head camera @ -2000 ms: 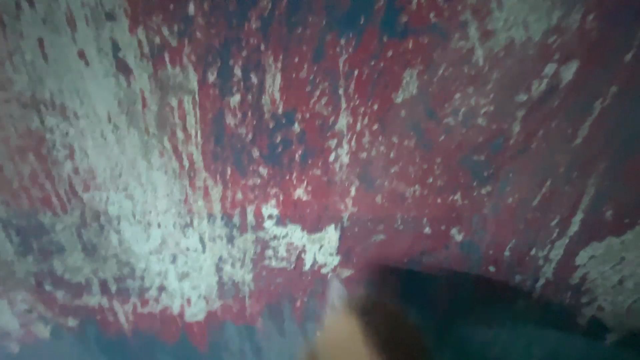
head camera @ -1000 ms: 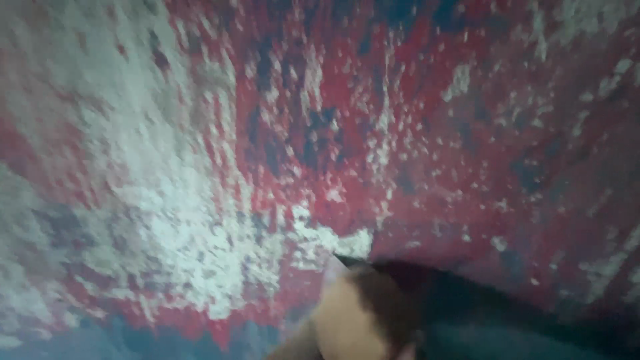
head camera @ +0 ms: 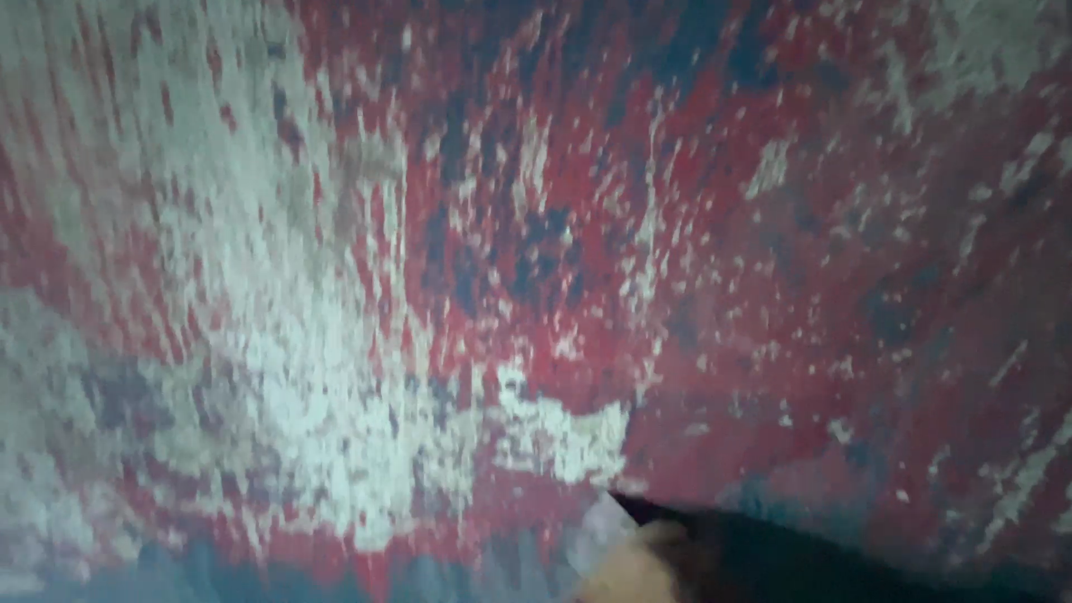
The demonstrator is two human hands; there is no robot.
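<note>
A painted surface (head camera: pixel 519 301), worn through red and blue paint to pale white patches, fills the head view. At the bottom edge, right of centre, part of one hand (head camera: pixel 636 565) shows as a blurred fingertip. Which hand it is I cannot tell. A greyish blade-like edge (head camera: pixel 601 528) lies just above and left of that fingertip, against the surface; what it belongs to is unclear. A dark pointed shape, perhaps a shadow, spreads right from the same spot. The rest of the hand is cut off by the frame, and no second hand shows.
A large pale scraped patch (head camera: pixel 318 419) covers the left part of the surface. Smaller chips and streaks run over the red paint to the right, and a bluish band (head camera: pixel 469 578) crosses the bottom. The light is dim.
The visible hand rose higher into view one second ago, then sank lower and to the right against the paint. The view has shifted a little.
</note>
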